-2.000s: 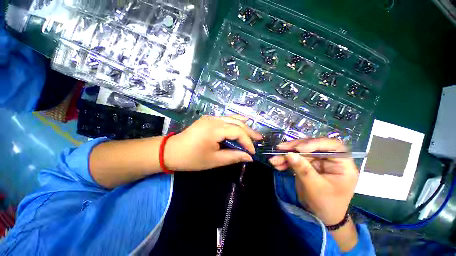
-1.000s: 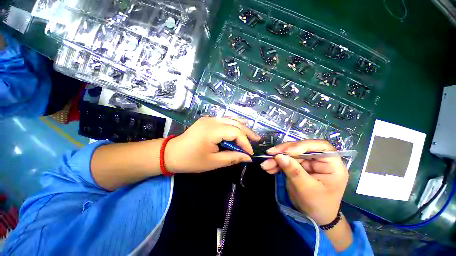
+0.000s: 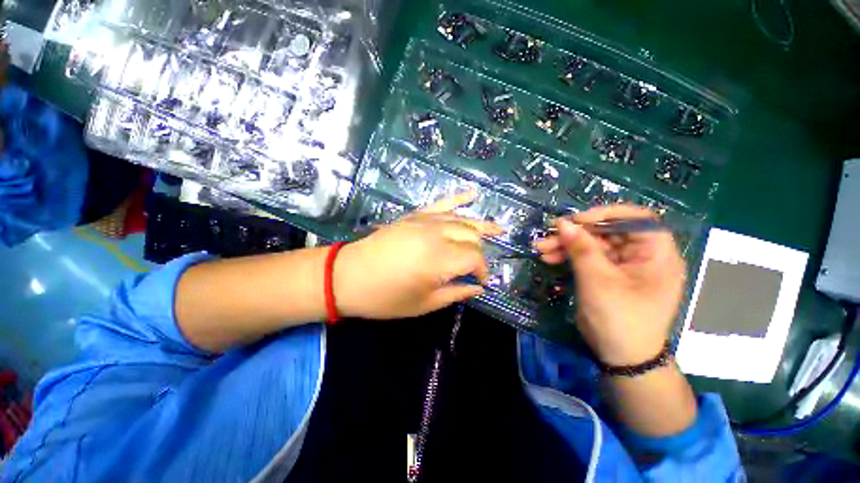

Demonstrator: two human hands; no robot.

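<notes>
A clear blister tray (image 3: 566, 141) lies on the green mat in front of me, with rows of dark modules with silvery bits in its pockets. My right hand (image 3: 622, 269) is over the tray's lower right part and holds slim tweezers (image 3: 618, 226) like a pen; their tip is near a pocket and partly hidden. My left hand (image 3: 420, 264) is at the tray's near edge, index finger stretched over it. A small dark blue thing (image 3: 464, 280) shows between its thumb and fingers; I cannot tell what it is.
Shiny stacked blister trays (image 3: 226, 104) stand at the left. A black pocketed tray (image 3: 212, 229) lies below them. A white card (image 3: 724, 358) with a grey-brown rectangle (image 3: 737, 298) is at the right, near a white box (image 3: 842, 236) and cables. A neighbour's blue sleeve (image 3: 42, 165) shows at far left.
My hands have moved apart. My right hand has moved up over the tray with the tweezers. My left index finger has stretched out over the tray, and the tray has shifted slightly.
</notes>
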